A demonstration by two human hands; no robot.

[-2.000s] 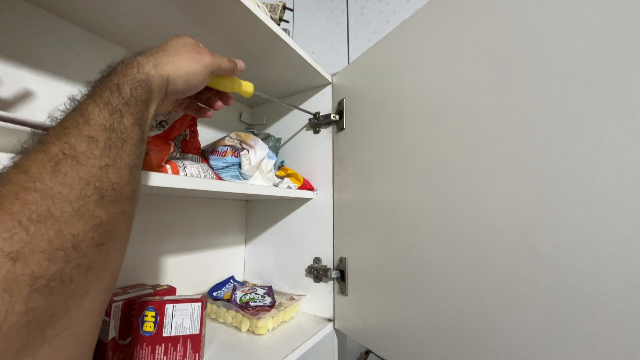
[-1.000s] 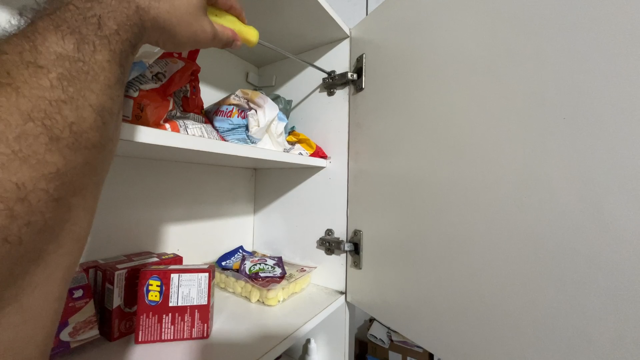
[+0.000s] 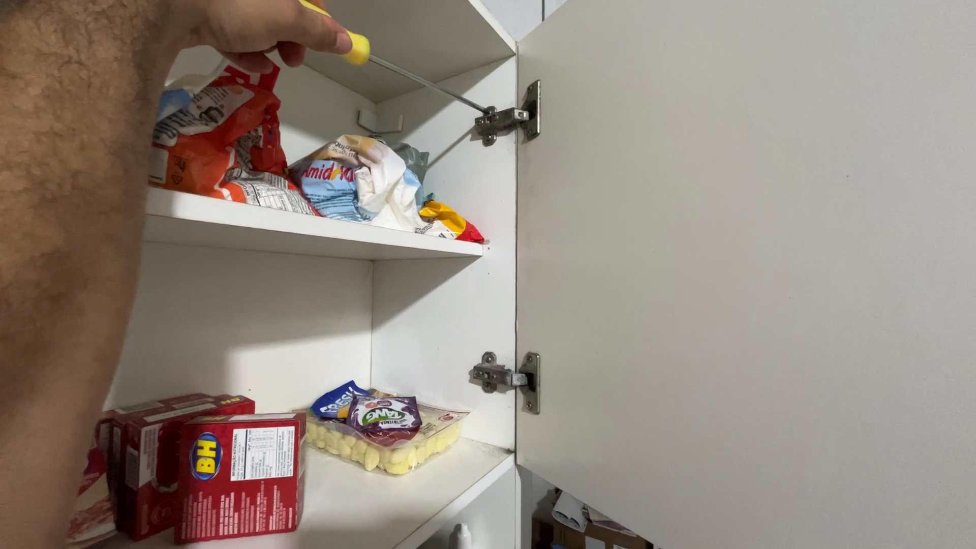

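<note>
At the upper left, my left hand [image 3: 259, 30] grips the yellow handle [image 3: 357, 47] of a screwdriver, partly cut off by the top edge. Its thin metal shaft [image 3: 427, 82] slopes down to the right, with the tip at the cabinet-side part of the upper metal hinge [image 3: 499, 122]. The lower hinge [image 3: 503, 375] joins the same side panel [image 3: 450, 328] to the open white door [image 3: 747, 259]. My right hand is out of view.
Orange bags [image 3: 206, 145], a blue and white bag [image 3: 358, 179] and a yellow-red packet [image 3: 451, 221] lie on the upper shelf [image 3: 305, 232]. Below are red boxes [image 3: 240, 503] and a clear tray of pale yellow pieces [image 3: 381, 450] with sachets [image 3: 385, 414] on top.
The view has moved closer to the cabinet, showing more of the lower shelf. My left hand still holds the screwdriver, its tip at the upper hinge throughout.
</note>
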